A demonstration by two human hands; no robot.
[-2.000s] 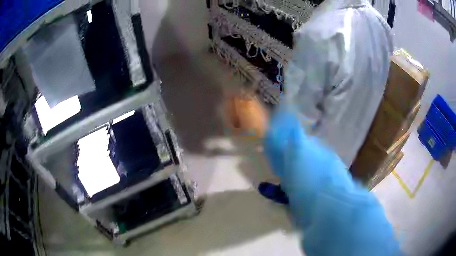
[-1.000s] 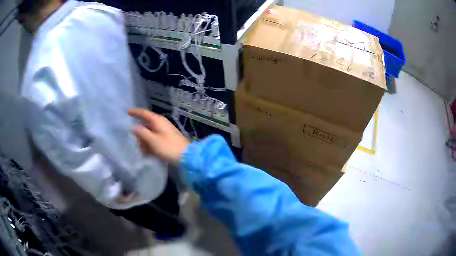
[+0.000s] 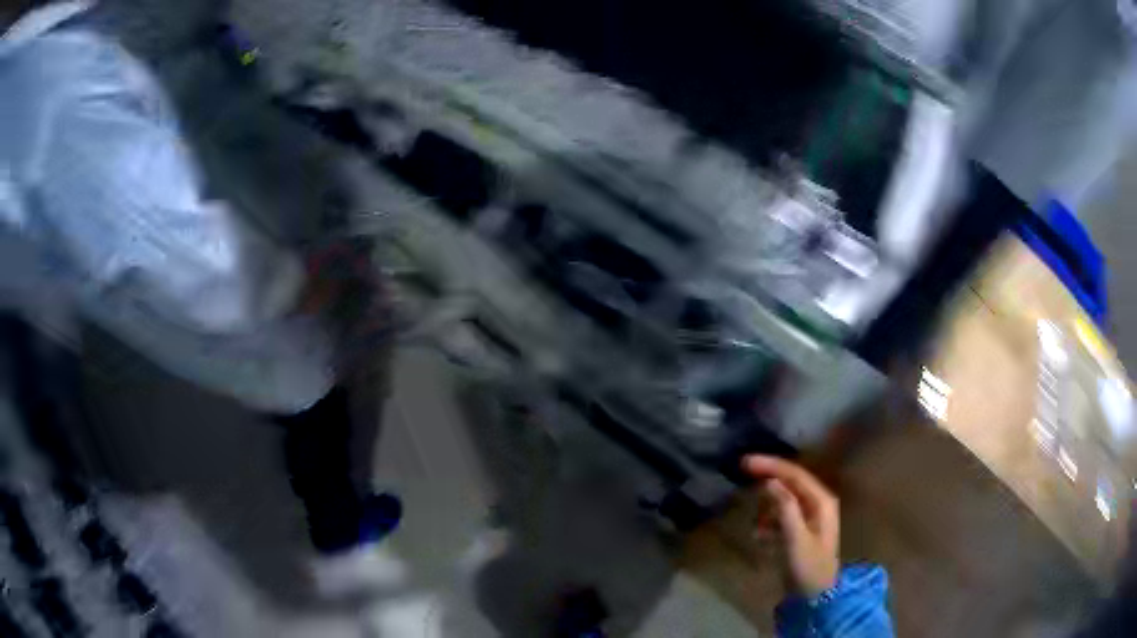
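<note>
My right hand (image 3: 804, 523) shows at the lower right with a blue sleeve. Its fingers are partly bent and apart, and I see nothing in it. It is in front of the lower end of a charging rack (image 3: 574, 268), beside brown cartons. The rack is badly blurred; dark tiers and pale rails with whitish adapters run diagonally across the view. Whether the hand touches the rack or a carton cannot be told. My left hand is out of the picture.
A person in a pale work coat (image 3: 125, 187) stands at the left, with dark shoes on the floor (image 3: 424, 436). A carton (image 3: 1047, 386) is at the right, with a blue bin (image 3: 1075, 256) behind it. Another blurred rack (image 3: 75, 536) is at the lower left.
The view has swung and tilted, and the rack now fills the middle. My right hand has moved from the centre to the lower right of the picture. The person appears further left.
</note>
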